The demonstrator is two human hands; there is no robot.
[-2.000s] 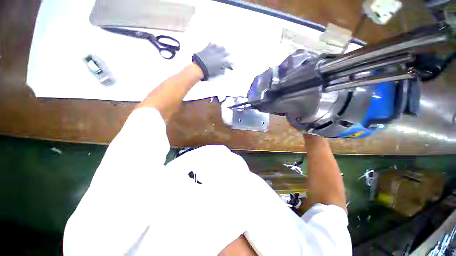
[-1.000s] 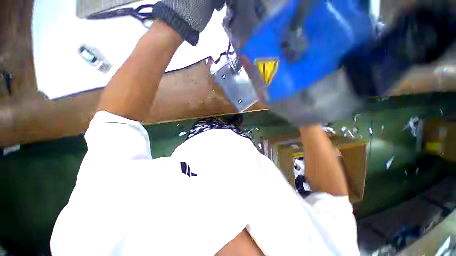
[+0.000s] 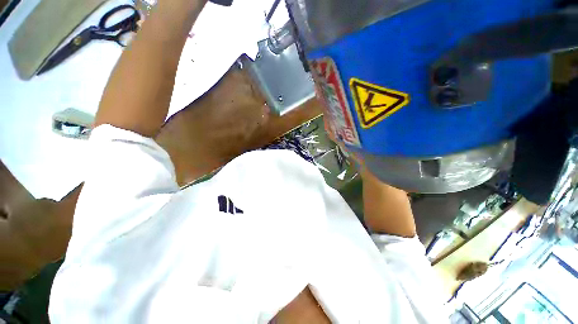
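The blue motor housing of the straight-knife cutting machine (image 3: 412, 76), with a yellow warning triangle and red label, fills the upper right. Its silver base plate (image 3: 283, 79) shows at the cut edge of the white-topped fabric lay (image 3: 28, 145). My left forearm reaches up over the lay; my left hand is cut off by the top edge, with only a dark bit of it perhaps showing. My right forearm goes up behind the motor housing, which hides my right hand. Black-handled shears (image 3: 79, 41) lie on the lay beside my left forearm.
A flat grey-beige cloth weight (image 3: 47, 31) lies at the upper left. A silver clamp (image 3: 73, 123) sits on the lay. The brown table edge (image 3: 209, 126) runs close before my body. Trimmings (image 3: 307, 142) lie below it. Pale papers or panels are at the lower right.
The view has turned and come closer. The motor housing now looks larger and shows its red label. My gloved left hand has left the picture at the top.
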